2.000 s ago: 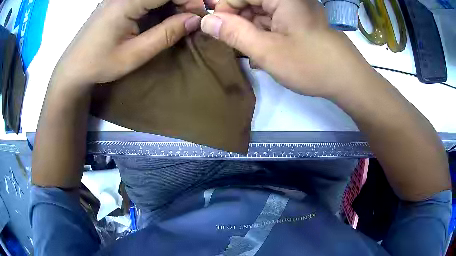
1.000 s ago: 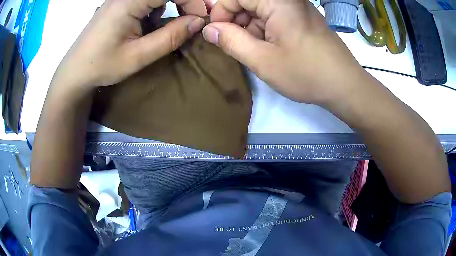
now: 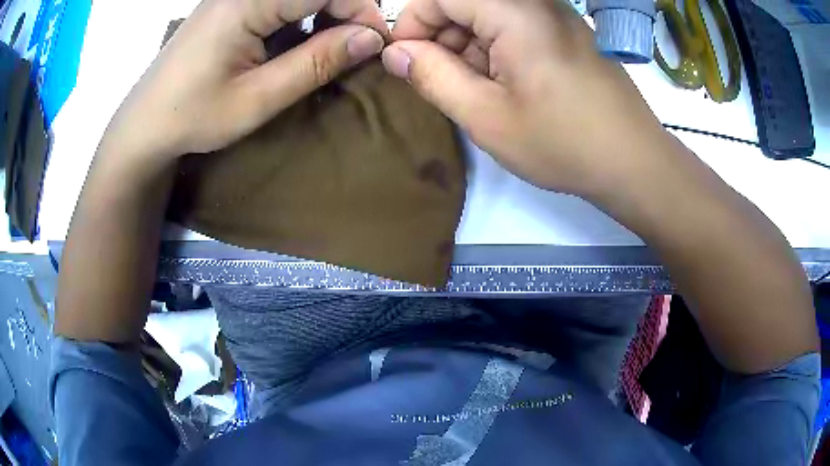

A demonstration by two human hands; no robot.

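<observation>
A brown fabric piece (image 3: 337,182) hangs from both hands over the white table, its lower corner lying over the ruler-marked front edge. My left hand (image 3: 264,73) pinches its upper edge between thumb and fingers at the top centre. My right hand (image 3: 510,82) pinches the same edge just to the right, the two thumb tips almost touching. The cloth creases below the thumbs and shows a dark spot near its right side. The pinched edge and several fingertips are partly hidden or cut by the top of the picture.
A grey ribbed knob (image 3: 624,33) is right of my right hand. Scissors with yellow-gold handles (image 3: 701,55) and a black flat object (image 3: 774,86) lie farther right, with a black cable (image 3: 710,134) below. Dark cloth (image 3: 23,150) is at the far left. The tape measure strip (image 3: 564,278) runs along the front.
Both hands still pinch the cloth and have shifted very slightly to the right. The cloth's lower corner sits slightly lower than two seconds ago, and its folds have changed.
</observation>
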